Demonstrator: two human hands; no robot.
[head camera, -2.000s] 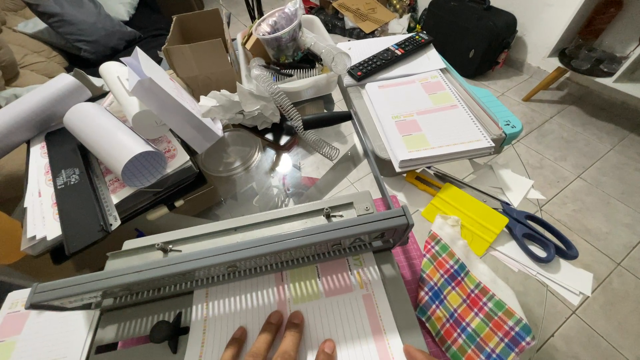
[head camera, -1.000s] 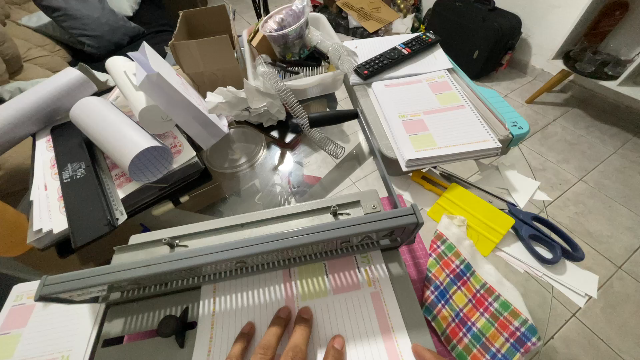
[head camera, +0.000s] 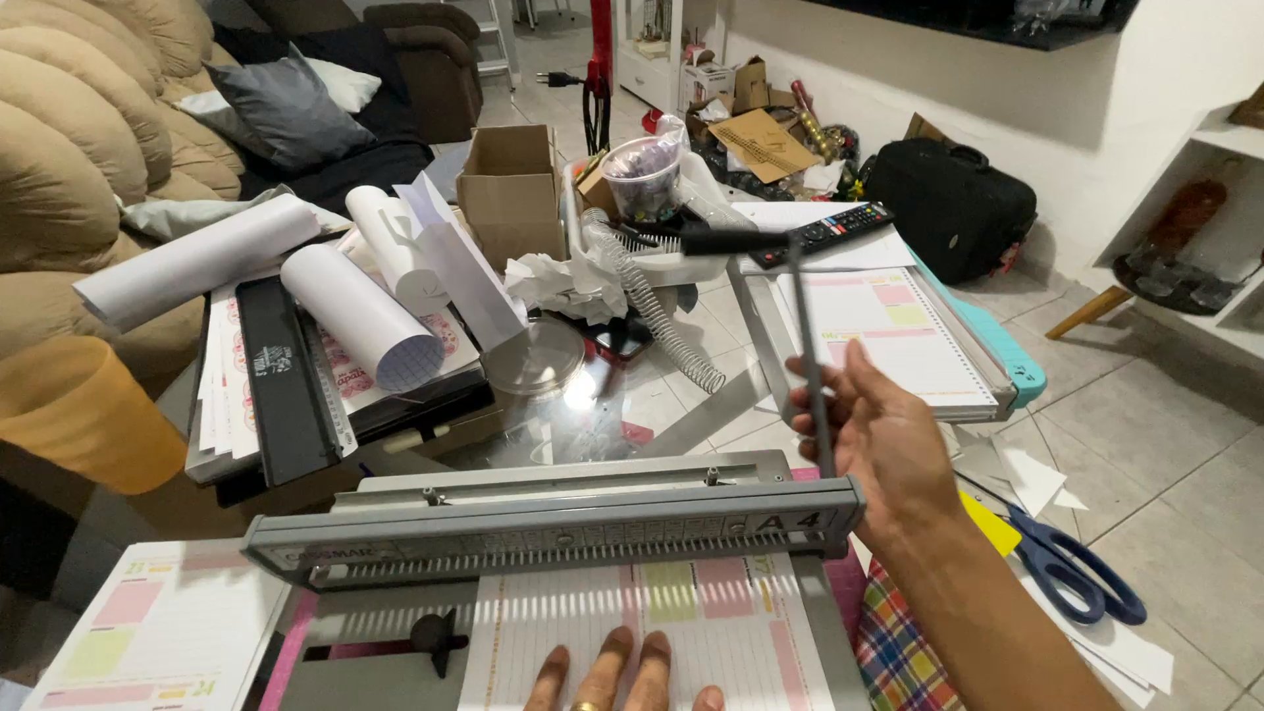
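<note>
A grey binding punch machine (head camera: 553, 538) stands at the front, with printed planner sheets (head camera: 632, 617) lying under its punching bar. My left hand (head camera: 622, 671) rests flat on those sheets, fingers spread, a ring on one finger. My right hand (head camera: 869, 434) is at the machine's right end, its fingers around the rod of the upright lever (head camera: 812, 346), whose black handle points left. A stack of printed sheets (head camera: 148, 632) lies left of the machine. Punched planner pages (head camera: 879, 336) lie on a teal-edged paper trimmer (head camera: 1017, 365) at the right.
Rolled papers (head camera: 355, 316) and a black ruler-like bar (head camera: 286, 365) lie at the left, near an orange cup (head camera: 94, 415). Behind are a cardboard box (head camera: 509, 188), a wire coil (head camera: 657, 311) and a remote control (head camera: 825, 232). Scissors (head camera: 1076, 573) and plaid cloth (head camera: 899, 642) sit at the right.
My right hand has come up to the machine's lever, which now stands raised. My left hand is still on the sheets. The view has tilted up.
</note>
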